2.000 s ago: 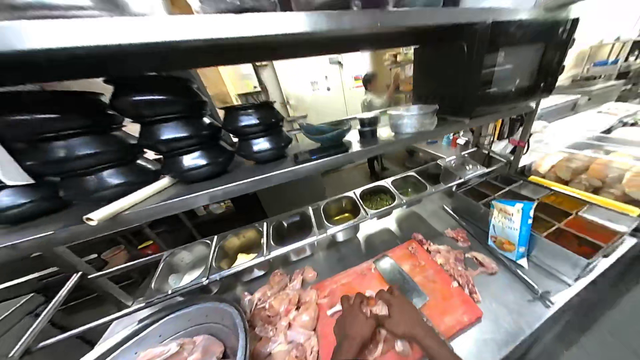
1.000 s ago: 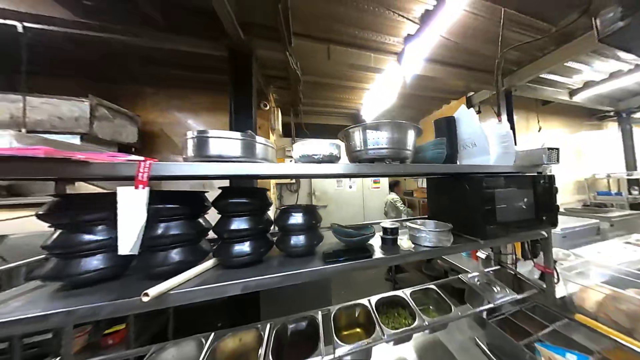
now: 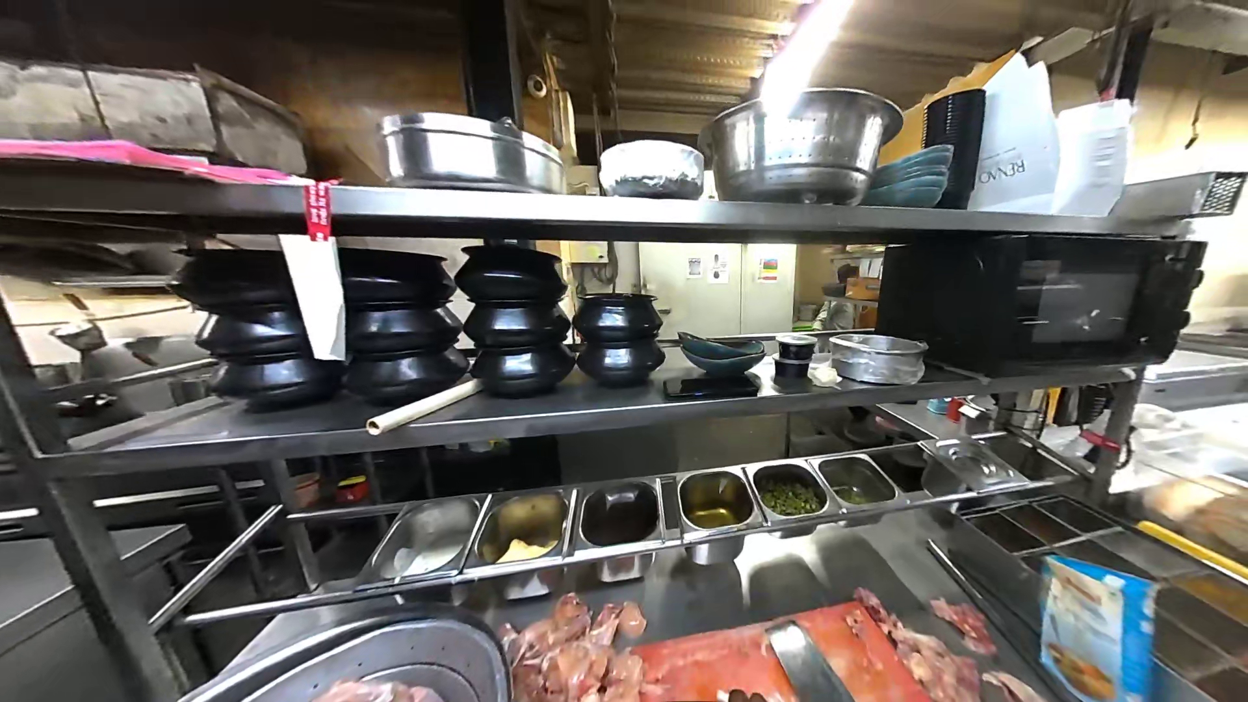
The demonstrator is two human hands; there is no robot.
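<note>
At the bottom edge of the head view only a dark sliver of fingers (image 3: 745, 696) shows, over the red cutting board (image 3: 863, 648); which of my hands it belongs to, and what it holds, I cannot tell. A broad metal blade (image 3: 807, 665), like a cleaver's, lies on the board close to the right of those fingers. Raw chicken pieces (image 3: 570, 658) are heaped along the board's left side. More raw meat (image 3: 921, 653) lies at its right edge. Further left, a large grey basin (image 3: 390, 648) holds raw meat, cut off by the frame.
Metal inserts (image 3: 717, 502) hold green pieces, yellowish liquid and other contents behind the counter. A shelf (image 3: 546, 414) above carries black pots (image 3: 512, 322), a pale rod (image 3: 424, 408) and a microwave (image 3: 1043, 302). A blue and white packet (image 3: 1092, 624) stands at right. A person (image 3: 836, 302) is far back.
The view has tilted up since two seconds ago, then partly down again since one second ago. Both my hands were on meat at the board two seconds ago; now only a sliver of fingers shows.
</note>
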